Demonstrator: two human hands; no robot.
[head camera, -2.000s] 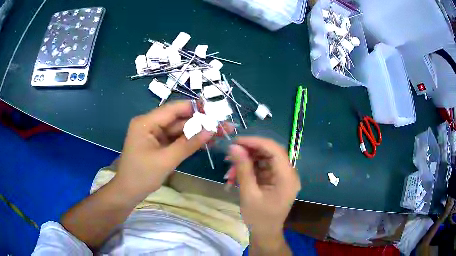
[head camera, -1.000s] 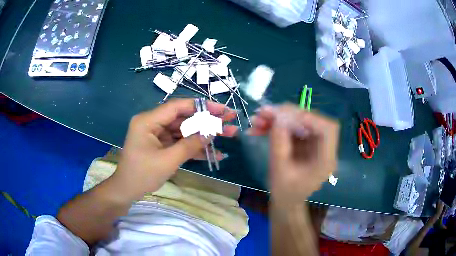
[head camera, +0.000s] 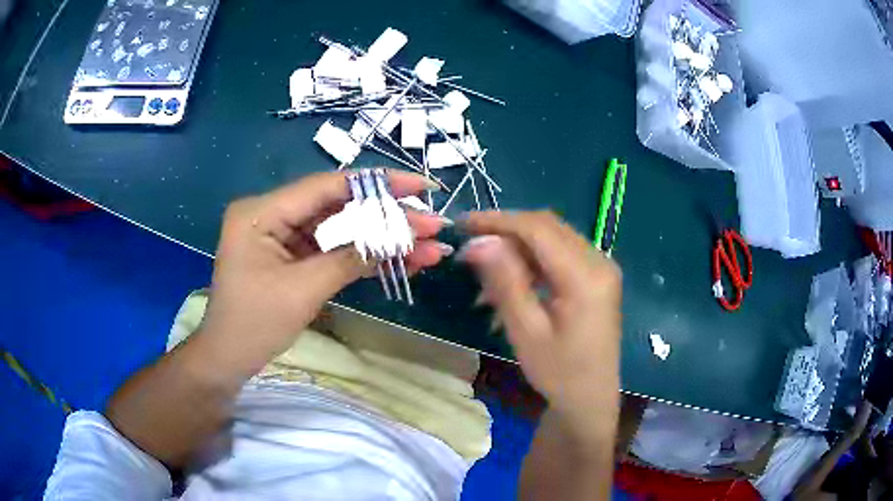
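My left hand (head camera: 294, 240) holds several thin metal rods (head camera: 397, 279) with white tags (head camera: 377, 227), side by side between thumb and fingers. Dark rings show near their upper ends. My right hand (head camera: 543, 294) is just right of it, blurred, fingers curved and apart, with nothing visible in it. A loose pile of tagged rods (head camera: 413, 127) lies on the dark green mat beyond my hands.
A digital scale (head camera: 142, 59) with small pieces is at upper left. Green tweezers (head camera: 611, 207), red-handled scissors (head camera: 731, 271) and a white scrap (head camera: 659, 345) lie right. A clear bin of tagged rods (head camera: 646, 108) and an empty clear tray (head camera: 778, 176) stand upper right.
The bunch in my left hand has grown by some rods, and the hand has shifted slightly left. My right hand went out to the right and came back. The loose tagged rod right of the pile is gone.
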